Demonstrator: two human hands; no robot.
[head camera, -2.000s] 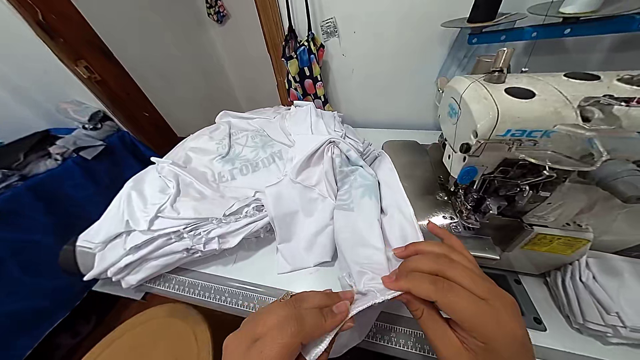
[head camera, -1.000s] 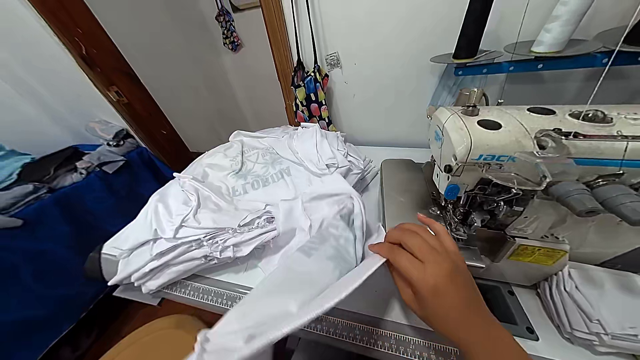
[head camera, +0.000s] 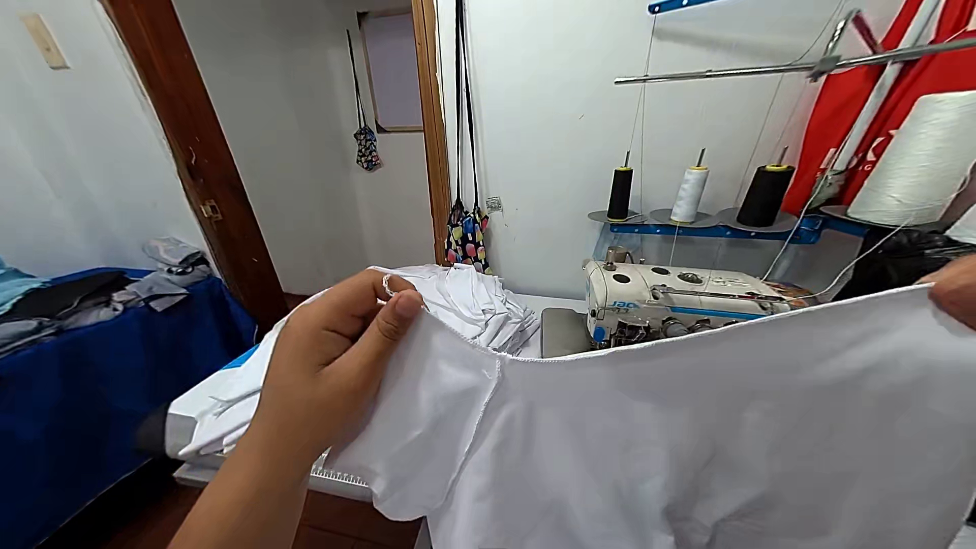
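Observation:
A white fabric garment (head camera: 610, 427) hangs spread between my two hands, its overlocked seam edge running along the top and another seam going down near the left. My left hand (head camera: 343, 351) pinches the upper left edge between thumb and fingers, where a small loop of thread sticks up. At the far right, my right hand (head camera: 957, 293) holds the other end of that edge and is partly cut off by the frame. Behind the cloth stands a Jack overlock sewing machine (head camera: 686, 293), its lower part hidden. A pile of white garments (head camera: 480, 305) lies on the machine table, partly behind my left hand.
Thread cones (head camera: 690, 194) stand on a blue rack (head camera: 686, 229) above the machine, under a metal rod (head camera: 724, 74). At left, folded clothes (head camera: 99, 297) lie on a blue-covered table (head camera: 99, 404). A patterned bag (head camera: 467, 236) hangs by the door frame (head camera: 433, 137).
The white garment has been lifted off the table and stretched out between both hands. My right hand has moved away to the far right. The view has tilted up.

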